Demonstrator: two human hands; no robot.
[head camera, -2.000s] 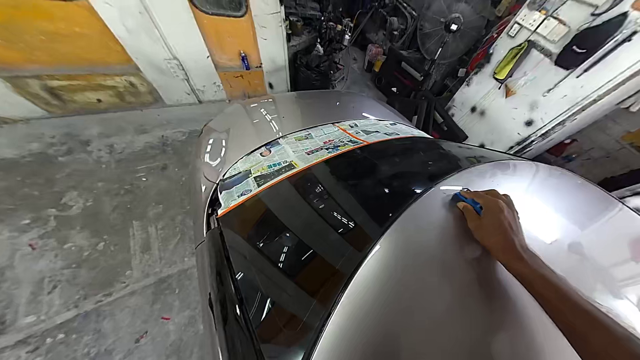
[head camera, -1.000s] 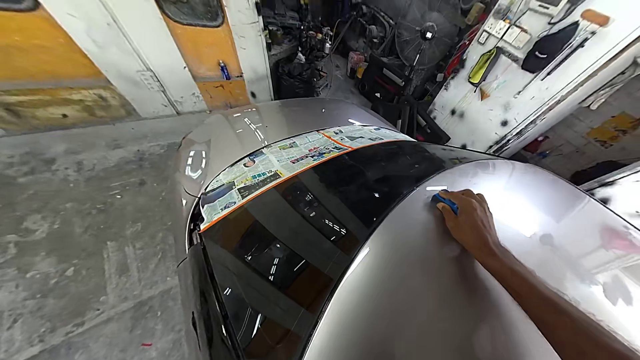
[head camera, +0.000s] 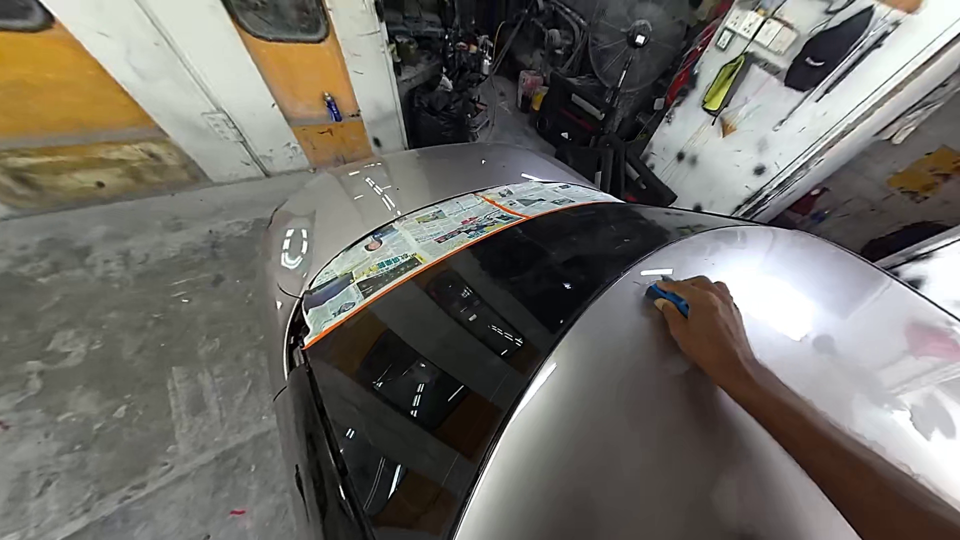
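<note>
My right hand (head camera: 705, 315) reaches in from the lower right, its fingers closed around a small blue block (head camera: 670, 298). It presses the block against the silver-grey car roof (head camera: 600, 405), close to the edge above the windshield. What the block is exactly I cannot tell. The dark windshield (head camera: 420, 375) curves in front of the roof. Sheets of newspaper (head camera: 435, 229), edged with orange masking tape (head camera: 382, 295), cover the strip between glass and hood (head camera: 442, 165). My left hand is out of view.
Beyond the hood are a pedestal fan (head camera: 637, 37), a black bag (head camera: 439, 112) and dark clutter. Orange and white panels (head camera: 292, 75) stand at the far left, over a concrete floor (head camera: 112, 360). A cap (head camera: 829, 52) hangs on the white wall at right.
My right hand keeps hold of the blue block and stays near the roof's front edge. The view has shifted somewhat.
</note>
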